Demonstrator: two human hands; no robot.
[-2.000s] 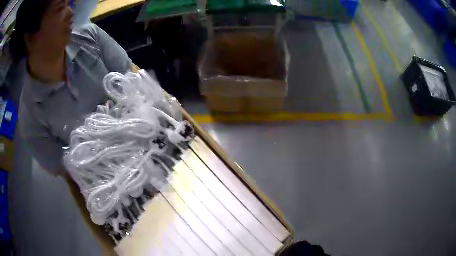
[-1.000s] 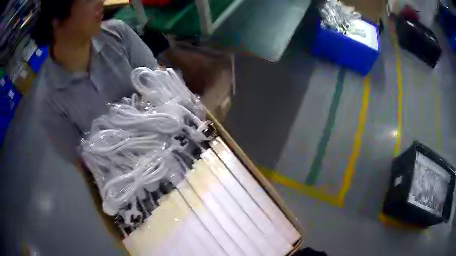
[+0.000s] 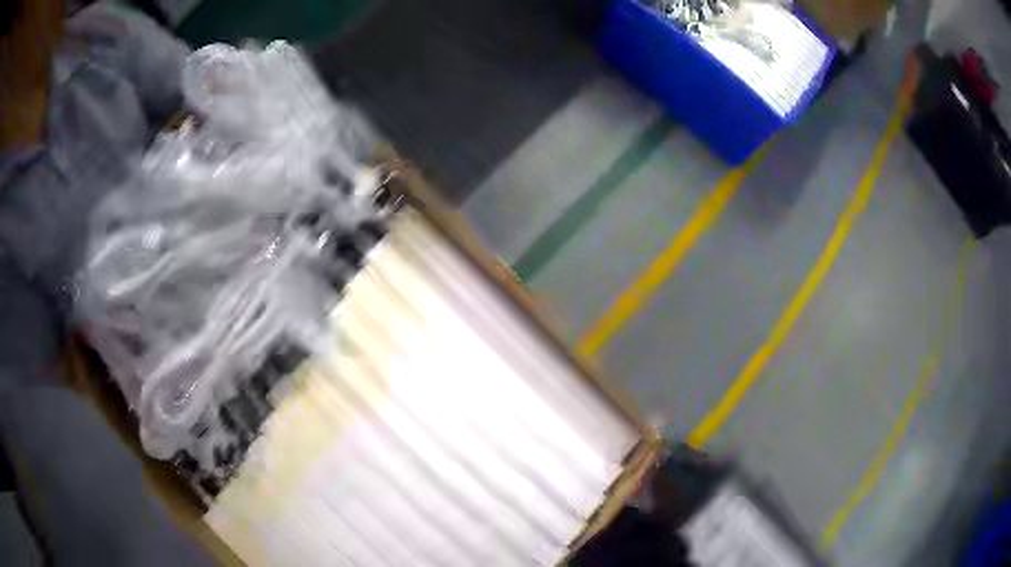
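An open brown carton [image 3: 471, 253] slants across the head view, full of long white bars [image 3: 443, 388] lying side by side. Looped white cords [image 3: 222, 255] in shiny clear plastic are heaped over its far left end. A blurred black shape [image 3: 634, 540] touches the carton's near right corner at the bottom edge. It may be my right hand in a dark glove, but it is cut off and no fingers can be made out. My left hand is not in view.
A person's grey clothing [image 3: 33, 210] shows at the far left, beyond the carton. A blue tote [image 3: 693, 94] with white bars and cords stands on the floor at the top. A black bin [image 3: 964, 144] is at the upper right, another [image 3: 737, 521] near the bottom. Yellow lines cross the floor.
The view has turned right. The other person has slid mostly out at the left, the blue tote looks nearer, and the lower black bin has moved in towards the carton's corner.
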